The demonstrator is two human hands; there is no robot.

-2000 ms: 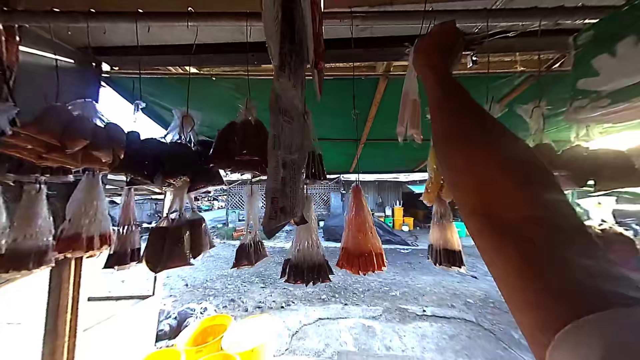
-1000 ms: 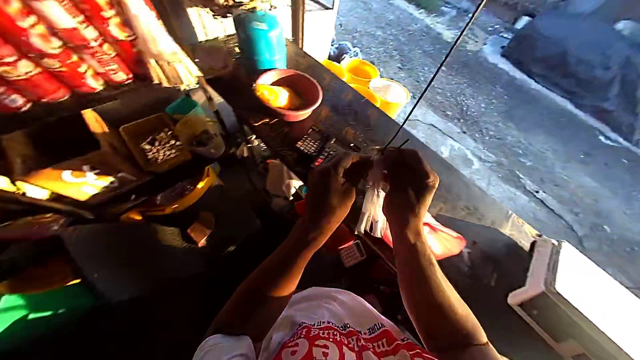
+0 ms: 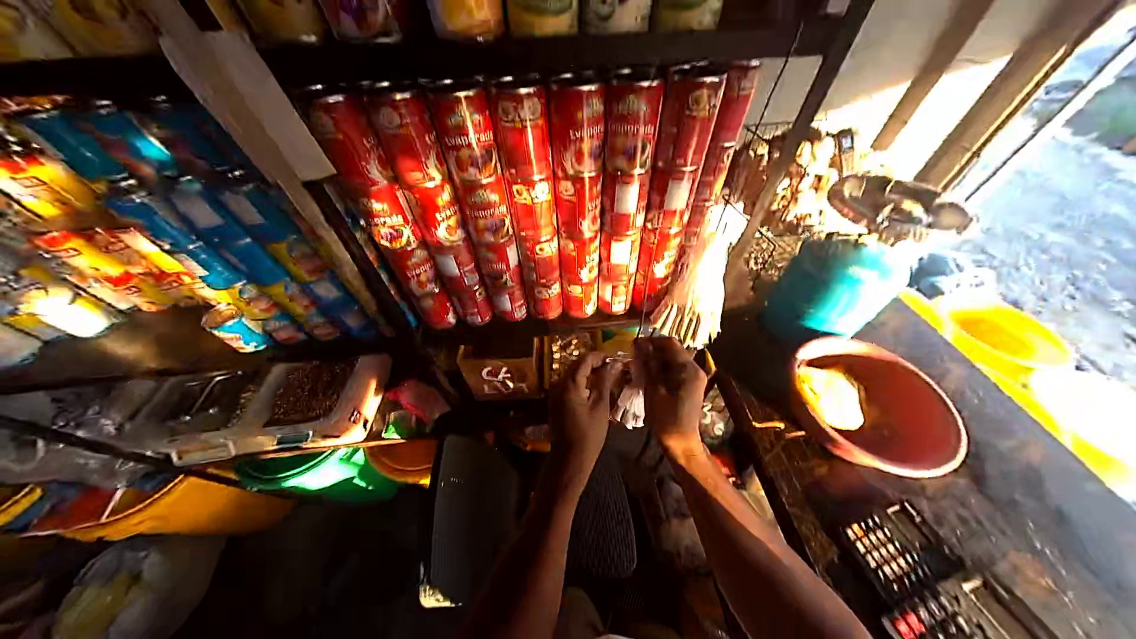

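Both my hands are together near the middle of the view, around a small whitish plastic bundle (image 3: 630, 404). My left hand (image 3: 581, 413) has its fingers closed at the bundle's upper left side. On the other side my right hand (image 3: 672, 386) grips the top of the bundle, its fingers curled. Pale folded ends of the bundle hang down between the hands. A thin dark cord (image 3: 652, 302) runs up from beside the right hand. What exactly the fingertips pinch is hidden.
Stacked red cans (image 3: 532, 195) fill the shelf ahead. A reddish basin (image 3: 923, 417) and a calculator (image 3: 896, 550) lie on the counter at right, with a turquoise container (image 3: 834, 284) behind. An open-topped wooden box (image 3: 501, 371) stands beyond the hands, a divided plastic tray (image 3: 311, 390) at left.
Two seconds ago an arm reached up toward hanging bags; one second ago both hands were at the pale bundle, as now. The view has swung left toward the shelves.
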